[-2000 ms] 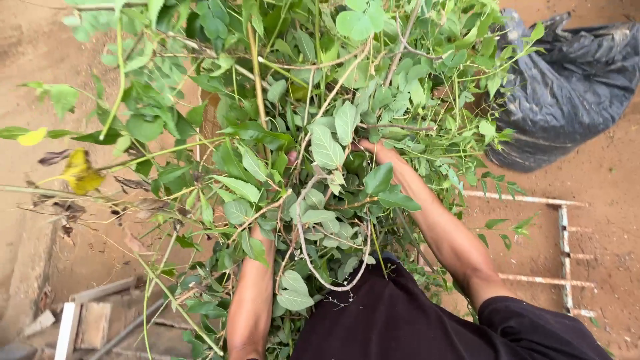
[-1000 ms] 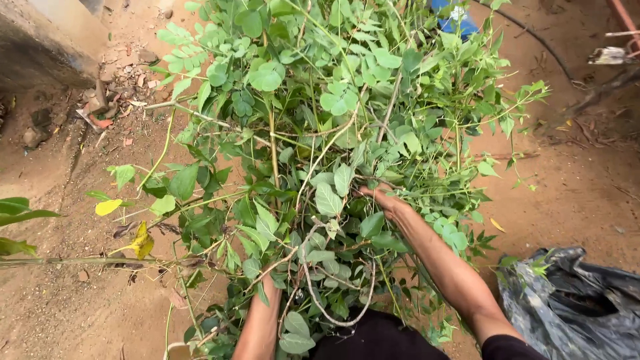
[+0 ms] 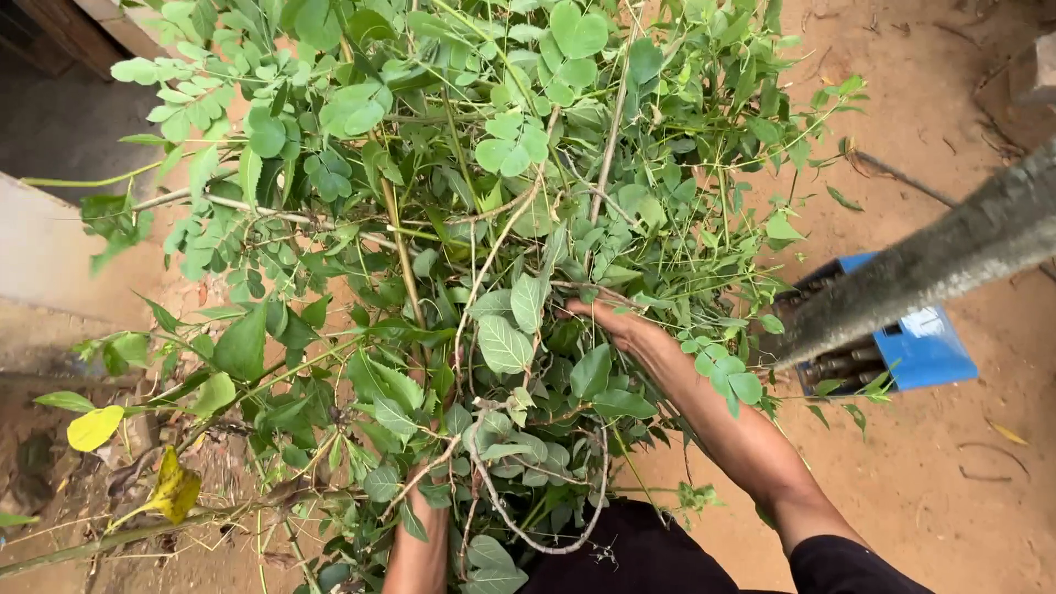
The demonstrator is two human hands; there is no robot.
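A large bundle of leafy green branches and vines (image 3: 503,330) fills the middle of the head view, against the front of my dark shirt. My right hand (image 3: 606,319) reaches into its right side and grips it, with the fingers mostly hidden under leaves. On the left, my forearm goes up under the bundle; my left hand is covered by foliage, so its fingers cannot be seen. A looped bare vine (image 3: 540,544) hangs near my shirt. Yellow leaves (image 3: 175,487) stick out at the lower left.
A grey trunk or pole (image 3: 916,264) slants in from the right, in front of a blue crate (image 3: 932,351) holding several bottles. Sandy ground (image 3: 907,495) lies below. At the left stand a pale wall (image 3: 66,256) and a dark opening.
The view has moved over the ground with the bundle still in my arms. The black plastic bag seen earlier at the right is out of view; the trunk and the crate of bottles have come in.
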